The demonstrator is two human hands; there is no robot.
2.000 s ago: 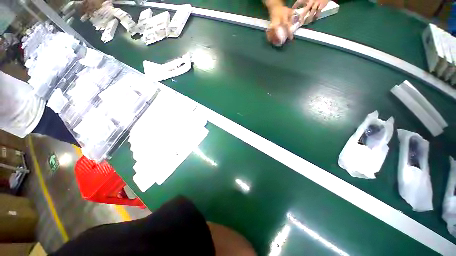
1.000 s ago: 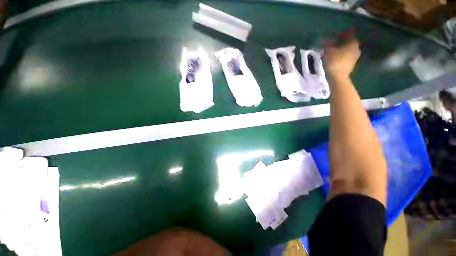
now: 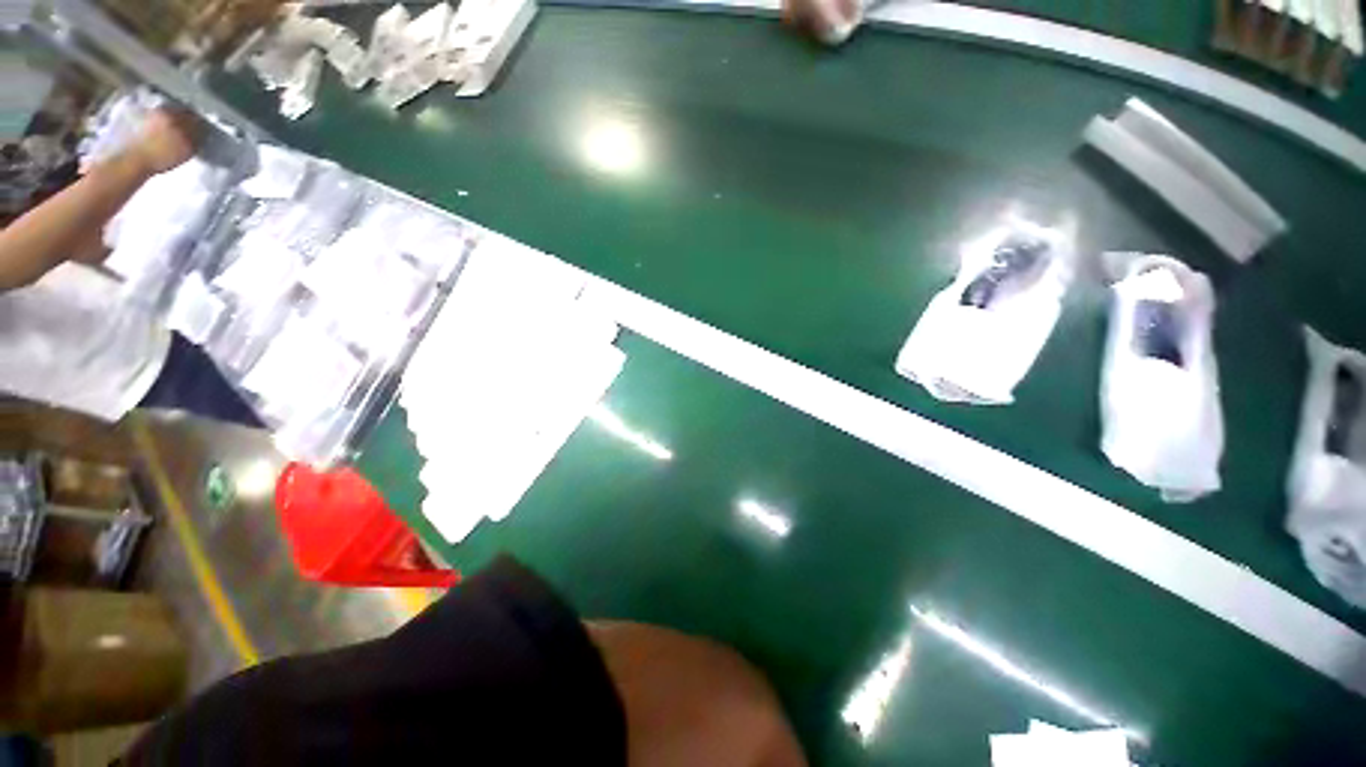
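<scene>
Neither of my hands is in view. A black sleeve (image 3: 450, 674) and part of my bare arm (image 3: 697, 704) show at the bottom edge, with the hand cut off. White pouches with dark items inside lie on the green conveyor at right: one pouch (image 3: 981, 330), a second pouch (image 3: 1161, 397) and a third pouch (image 3: 1330, 495) cut by the right edge. A fanned stack of white cards (image 3: 502, 390) lies on the bench at centre left. A few more white cards (image 3: 1061, 746) show at the bottom edge.
A white folded channel (image 3: 1184, 177) lies behind the pouches. A pale rail (image 3: 899, 442) divides bench and belt. Clear trays (image 3: 315, 300) with white pieces stand at left, beside another person's arm (image 3: 90, 202). A red stool (image 3: 337, 525) is below. White boxes (image 3: 480, 38) lie far back.
The view swung right over the pouches and blue bin, then back left. My outstretched arm and hand have left the picture. The small white piece on the far belt is gone.
</scene>
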